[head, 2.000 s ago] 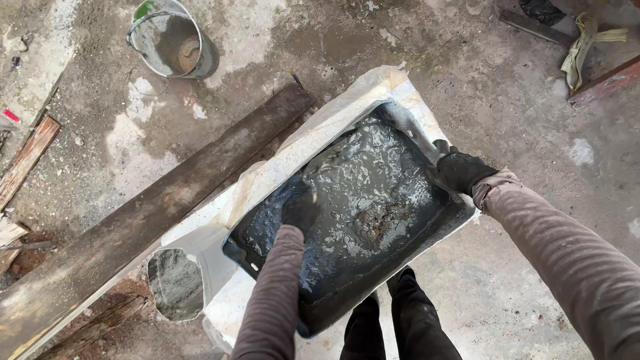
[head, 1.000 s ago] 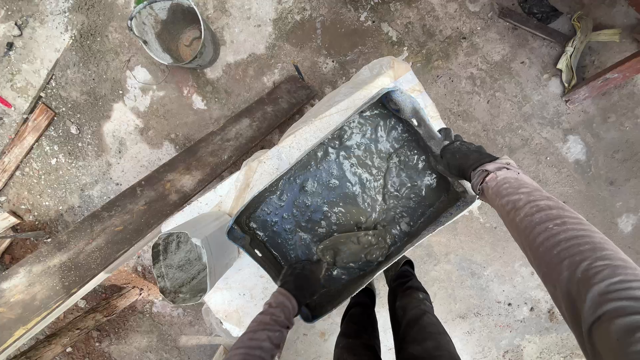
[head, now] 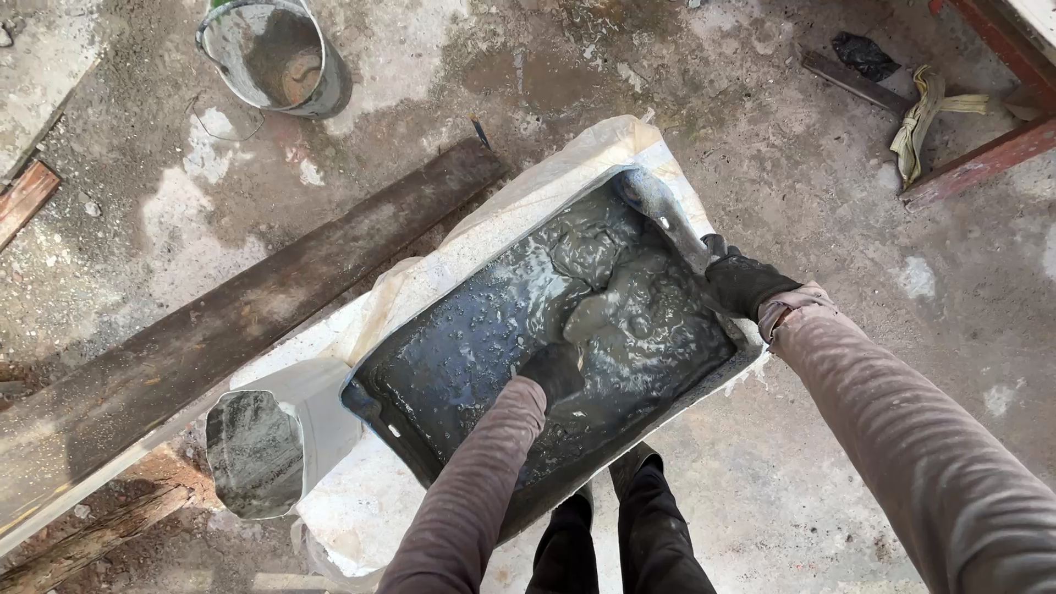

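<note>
A dark rectangular tray (head: 388, 351) holds wet grey cement mix (head: 487, 338) and rests on a pale, plastic-covered block (head: 495, 223). In a black glove, my left hand (head: 554, 373) is closed over the mix near the tray's middle. From it reaches a mix-coated hand tool (head: 586, 320), its blade partly sunk and its handle mostly hidden by the fingers. My right hand (head: 745, 282), also in a black glove, grips the tray's right end at the rim; its fingertips are partly out of sight.
An open container with grey residue (head: 256, 454) lies left of the tray. A long wooden plank (head: 272, 289) runs diagonally behind. A bucket (head: 330, 82) stands at upper left. Cloth (head: 920, 124) and a red frame (head: 982, 161) are at upper right. My legs (head: 652, 528) are below the tray.
Since one second ago, my left hand has moved from the tray's near left corner toward its middle, with the tool. The mix is now heaped toward the right. My right hand stays at the right end.
</note>
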